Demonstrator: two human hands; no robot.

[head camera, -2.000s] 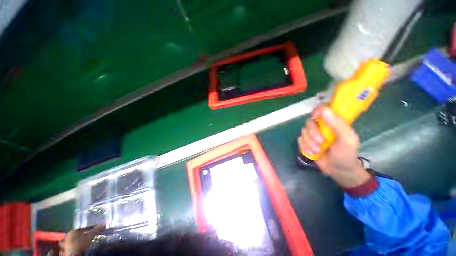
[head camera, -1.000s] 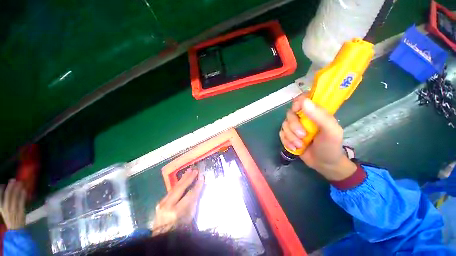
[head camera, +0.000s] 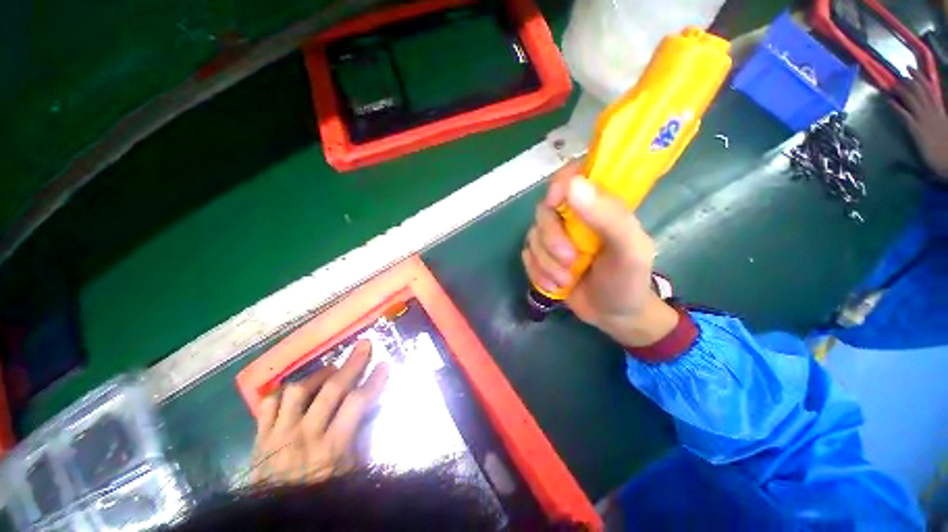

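My right hand (head camera: 598, 260) is closed around the yellow electric screwdriver (head camera: 647, 120); its dark nose points down beside the red frame, above the green bench. An open tablet (head camera: 437, 400) lies in a red frame (head camera: 489, 400) in front of me, its middle bright with glare. My left hand (head camera: 317, 416) lies over the tablet's upper left part with fingers spread and fingertips on or just above the exposed parts. Whether it holds a small part cannot be told. The lower edge of the hand and tablet is hidden by a dark blurred shape.
A clear blister tray (head camera: 99, 462) lies at lower left. A second red-framed tablet (head camera: 442, 78) lies beyond the pale rail (head camera: 343, 275). At right are a blue bin (head camera: 792, 75), a heap of small metal parts (head camera: 832, 158), another red frame and another person's hand (head camera: 923, 120). A white wrapped post (head camera: 624, 42) stands behind the screwdriver.
My left hand has come onto the tablet from the lower left and its fingers now lie farther over the parts. The right hand still holds the screwdriver. The whole view has shifted.
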